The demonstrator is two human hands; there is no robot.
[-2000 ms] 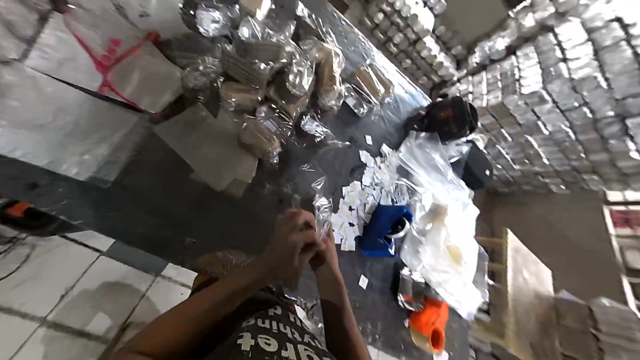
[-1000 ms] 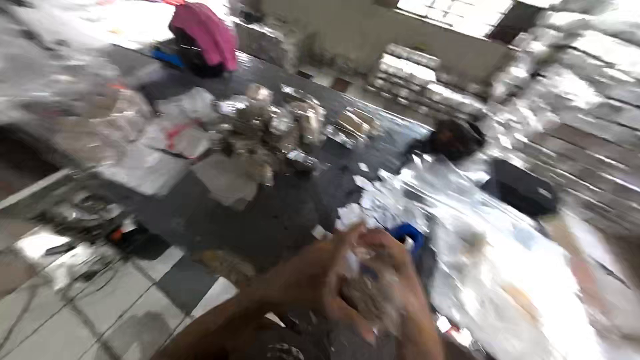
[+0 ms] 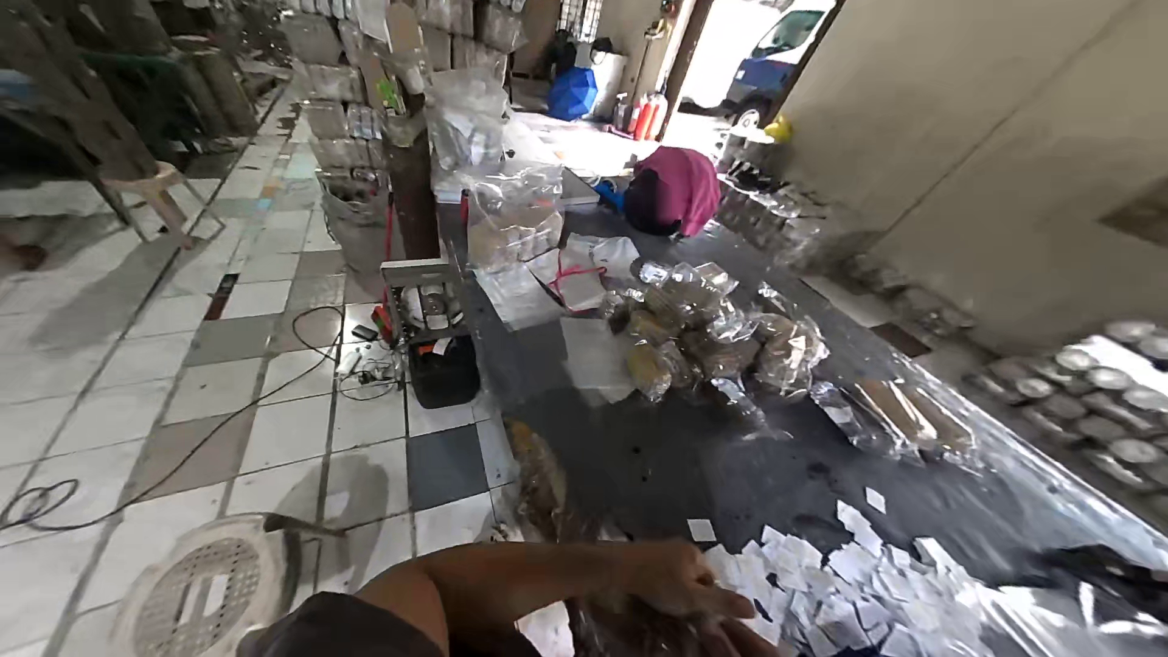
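Observation:
My left hand [image 3: 671, 584] is at the bottom of the view, its fingers curled down over a clear plastic package [image 3: 630, 630] with brownish contents. Only a little of my right hand [image 3: 744, 639] shows at the bottom edge, beside the same package; its grip is hidden. Small white paper slips [image 3: 821, 584] lie scattered on the dark tabletop just right of my hands. Farther up the table is a heap of clear-wrapped brown packages [image 3: 703, 328], with another wrapped package [image 3: 912, 420] to its right.
The dark table [image 3: 593, 447] runs away from me. A white plastic stool [image 3: 210, 584] stands on the tiled floor at left, near a black cable [image 3: 228, 411] and an open toolbox [image 3: 438, 338]. A maroon cloth-covered shape [image 3: 680, 187] is at the table's far end. Wrapped stacks [image 3: 1086, 392] line the wall.
The view has swung left, toward the table's far end and the floor. One second ago both hands were cupped around a clear-wrapped package; now they are lower in view, partly cut off.

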